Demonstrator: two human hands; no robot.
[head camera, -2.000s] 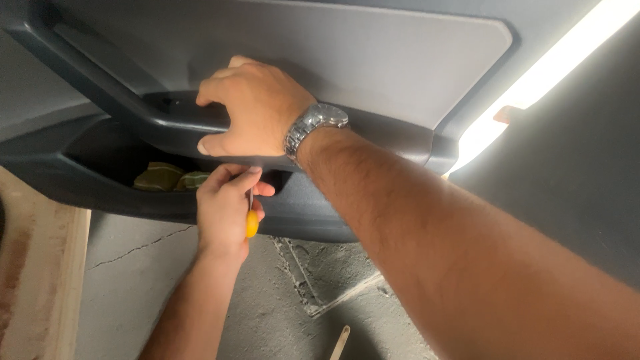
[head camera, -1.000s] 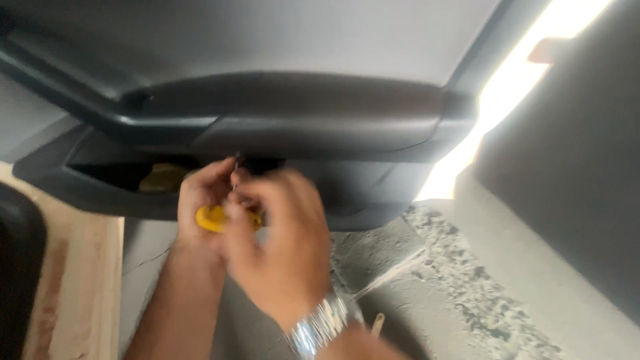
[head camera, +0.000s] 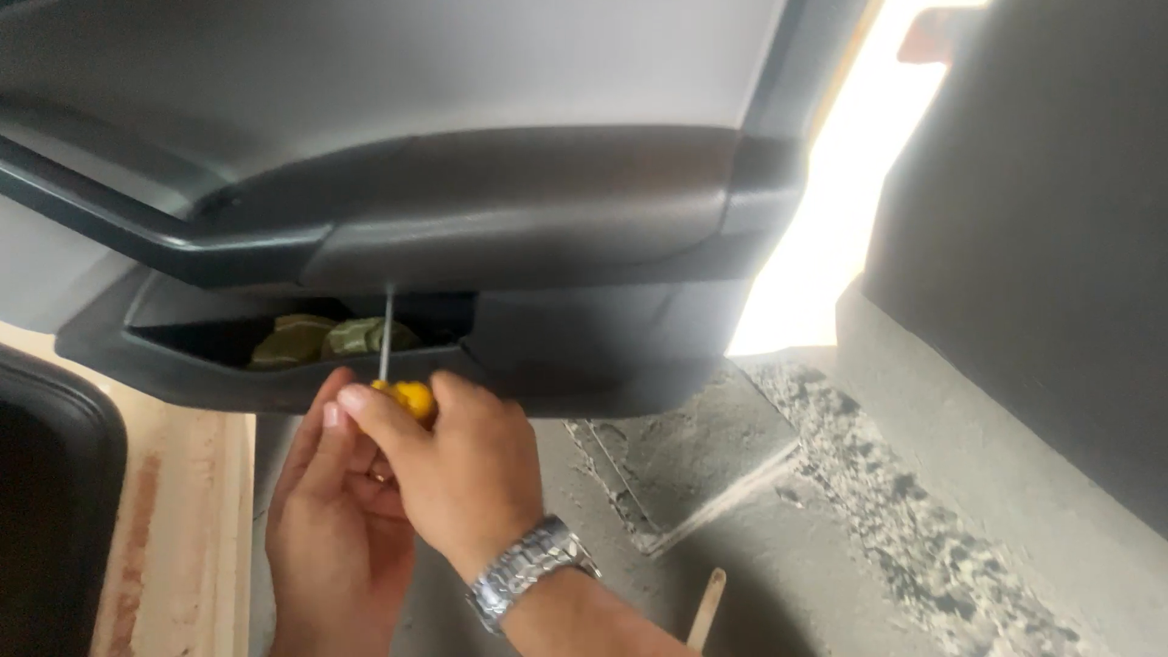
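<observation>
A screwdriver with a yellow handle (head camera: 413, 399) points upward, its metal shaft (head camera: 387, 338) reaching the underside of the car door's armrest (head camera: 529, 214). My right hand (head camera: 465, 456), with a metal watch at the wrist, grips the yellow handle. Close beside it on the left, my left hand (head camera: 333, 511) has its fingertips at the handle near the base of the shaft; whether it grips the handle cannot be told. Behind the shaft, the door pocket (head camera: 201, 342) holds green cloth-like items (head camera: 297, 339). The tip's exact contact is too blurred to tell.
A light-coloured sill (head camera: 173, 529) with a dark rubber-like edge lies at the left. Below the door is a rough concrete floor (head camera: 584, 593) with a thin pale stick (head camera: 706, 610). A dark panel (head camera: 1031, 228) stands at the right, beside a bright gap.
My right hand has left the armrest and come down to the yellow handle beside my left hand. The screwdriver, earlier in my left hand, now stands with its shaft up at the armrest's underside.
</observation>
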